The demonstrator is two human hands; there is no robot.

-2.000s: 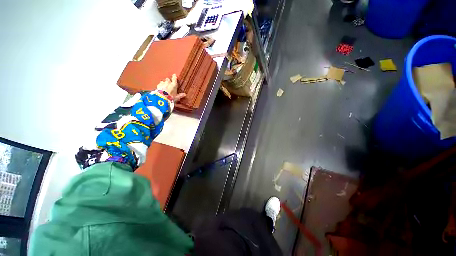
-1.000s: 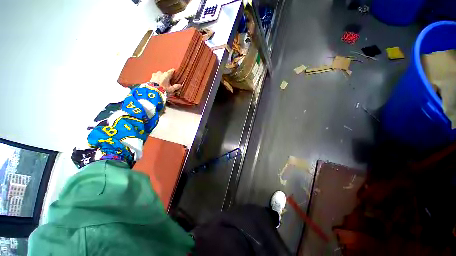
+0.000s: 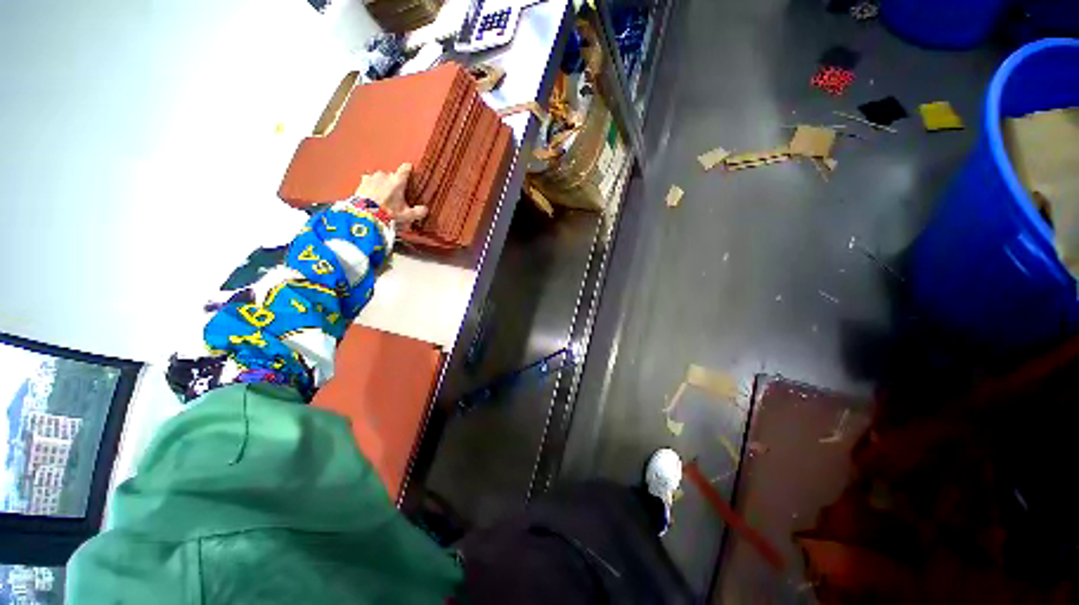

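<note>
A thick stack of terracotta-brown panels (image 3: 373,124) lies on the bench, its layered edges facing right. My left hand (image 3: 391,199), in a blue patterned sleeve cover, is at the stack's near corner, its fingers apart and gripping the layered edge. One finger reaches along the top edge and another lies lower against the side; the rest are hard to make out. A separate brown panel (image 3: 385,396) lies nearer me, partly behind my green sleeve. My right hand is out of the picture.
A calculator (image 3: 489,24) is on the bench (image 3: 417,290) beyond the stack. A carton of scraps (image 3: 580,166) stands below the bench edge. A blue tub (image 3: 982,225) holds tan pieces at right. Scraps lie on the grey floor (image 3: 757,272). Brown material hangs at lower right.
The view has shifted slightly. My left hand has moved slightly left and stays at the stack's near corner. The stack looks the same.
</note>
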